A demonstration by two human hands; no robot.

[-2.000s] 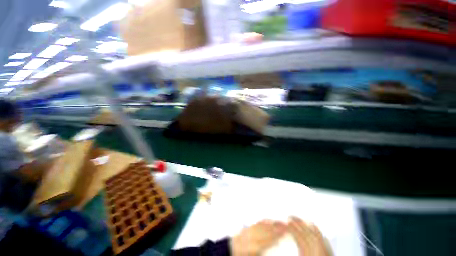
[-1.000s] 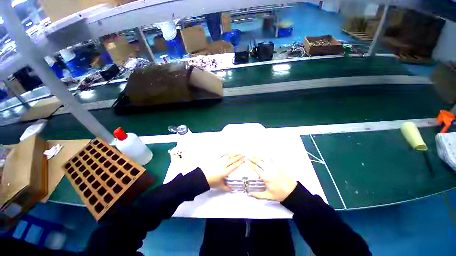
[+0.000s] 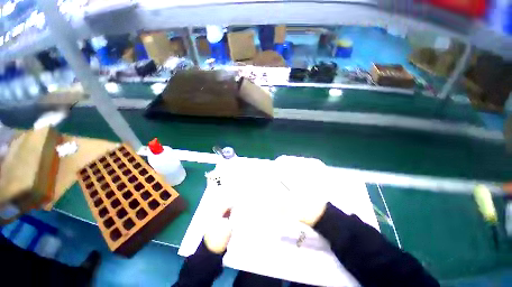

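A white plastic housing [image 3: 266, 210] lies on the white sheet [image 3: 196, 230] in front of me, and its outline blends into the sheet. A small metallic-dark detail [image 3: 301, 239] shows near its near edge. My left hand [image 3: 218, 232] is at the left side of the housing, blurred, with a small dark reddish spot at its fingertips. My right hand [image 3: 313, 213] is at the right side, partly washed out by glare. The grip of both hands is unclear.
A brown-orange compartment tray [image 3: 126, 193] and a white red-capped bottle [image 3: 167, 165] stand left. A small clear bottle [image 3: 228, 152] is at the sheet's far edge. A yellow-handled tool [image 3: 485, 204] lies far right. A dark green conveyor [image 3: 348, 146] runs behind, below a shelf [image 3: 280, 15].
My hands have moved apart, the left one nearer to me and to the left. The metallic detail has moved right and nearer to me. The camera view has shifted.
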